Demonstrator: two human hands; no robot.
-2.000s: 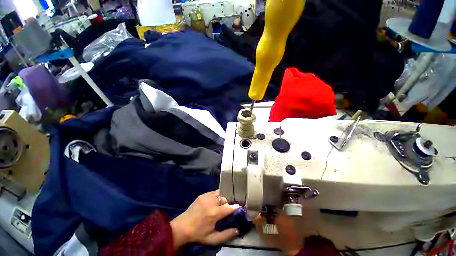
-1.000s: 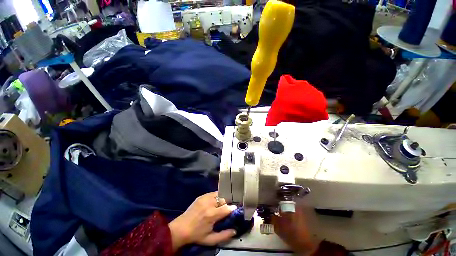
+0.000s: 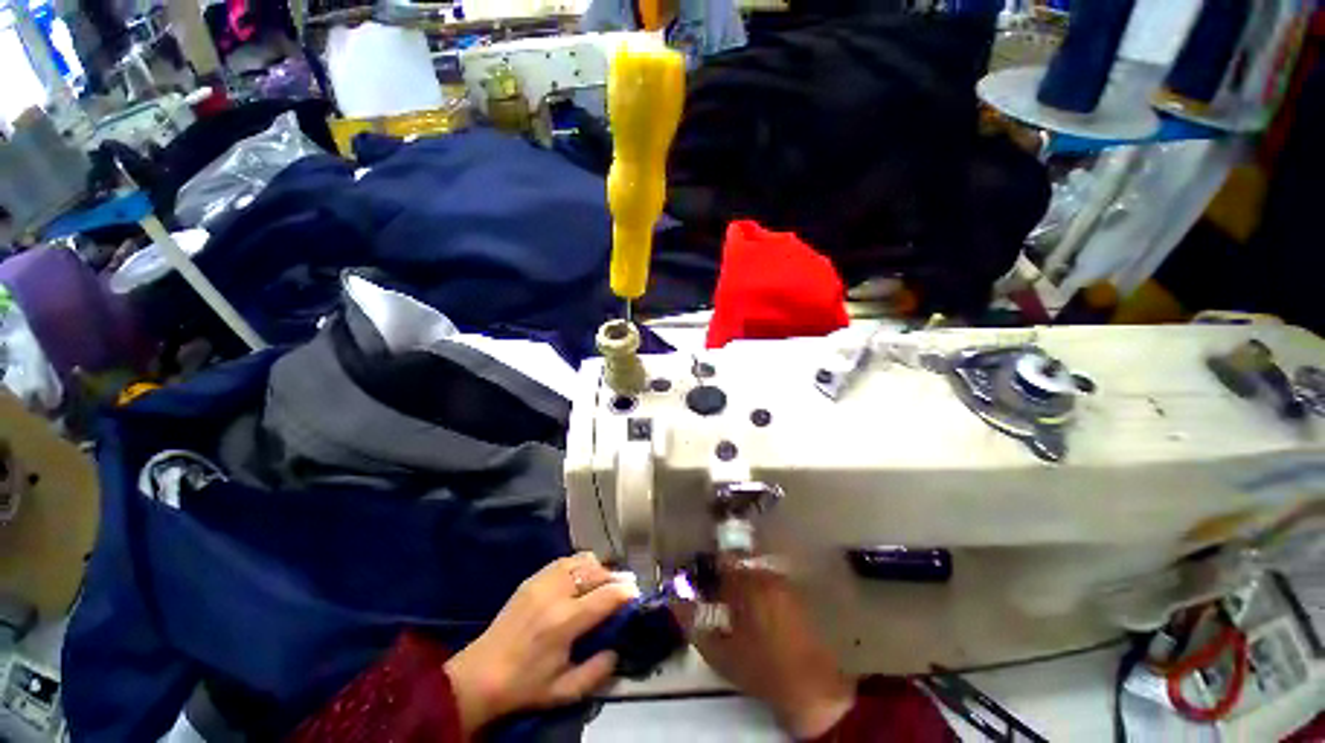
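A navy garment (image 3: 305,595) lies left of the cream sewing machine head (image 3: 901,436), with a grey panel (image 3: 349,421) and white cloth (image 3: 392,322) on it. My left hand (image 3: 541,639), with a ring and a dark red sleeve, holds a small dark navy end (image 3: 639,633) of the cloth under the left end of the head. My right hand (image 3: 770,646) is close to the needle area, blurred and partly behind the machine's front fittings. Whether it holds cloth cannot be told. The needle and presser foot are not clearly visible.
A yellow-handled screwdriver (image 3: 639,174) stands upright on the head. Black snips (image 3: 985,708) and red-handled scissors (image 3: 1209,674) lie at the lower right. Red cloth (image 3: 775,285) and dark garment piles (image 3: 857,145) are behind. Part of another cream machine (image 3: 44,508) shows at left.
The view has turned right, so the machine appears further left and the snips and scissors show more. My left hand stays on the navy end; my right hand remains near the needle area.
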